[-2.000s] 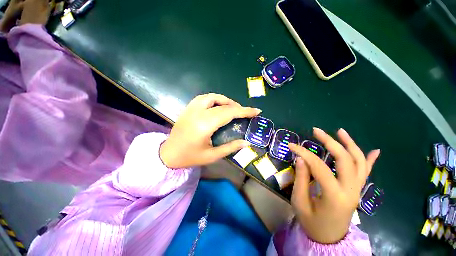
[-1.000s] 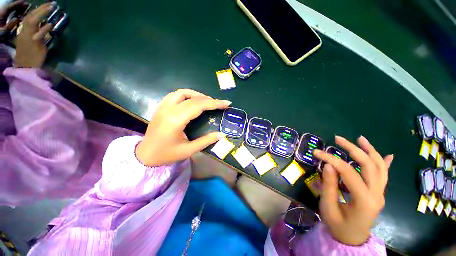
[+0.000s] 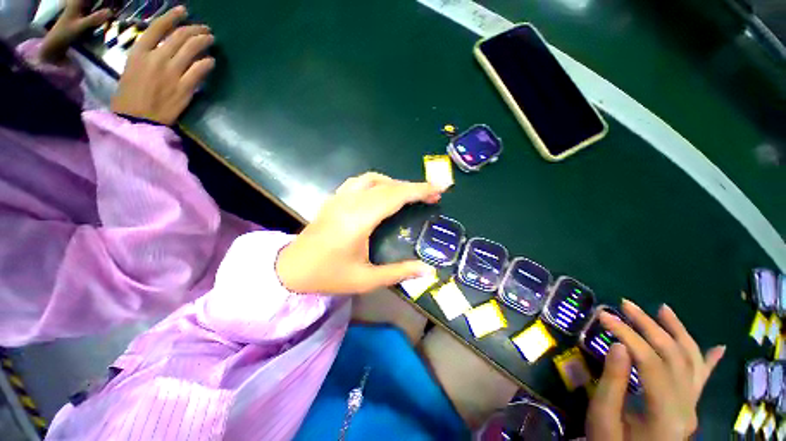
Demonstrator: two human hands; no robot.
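Several smartwatch units (image 3: pixel 440 240) lie in a slanting row near the bench edge, screens up. The three at the left end show white lines and small icons; those further right show green and white lines. Silver-white batteries (image 3: pixel 486 319) with yellow edges lie below them. My left hand (image 3: pixel 353 237) is spread at the row's left end, its thumb near the first watch's lower corner and battery, its index finger raised above, gripping nothing. My right hand (image 3: pixel 652 370) is over the right end, an index fingertip on a watch (image 3: pixel 601 334), fingers apart, partly hiding the last units.
One lit watch (image 3: pixel 475 147) with its battery lies above the row. A smartphone (image 3: pixel 542 90) lies at the upper right beside a pale curved strip (image 3: pixel 681 145). More watches (image 3: pixel 764 379) lie at the right edge. Another person's hand (image 3: pixel 164 73) and pink sleeve are at the left.
My right hand has moved right along the row. More watches at the left end now show white lines and icons. My left index finger has lifted away. The neighbour's hand has moved right.
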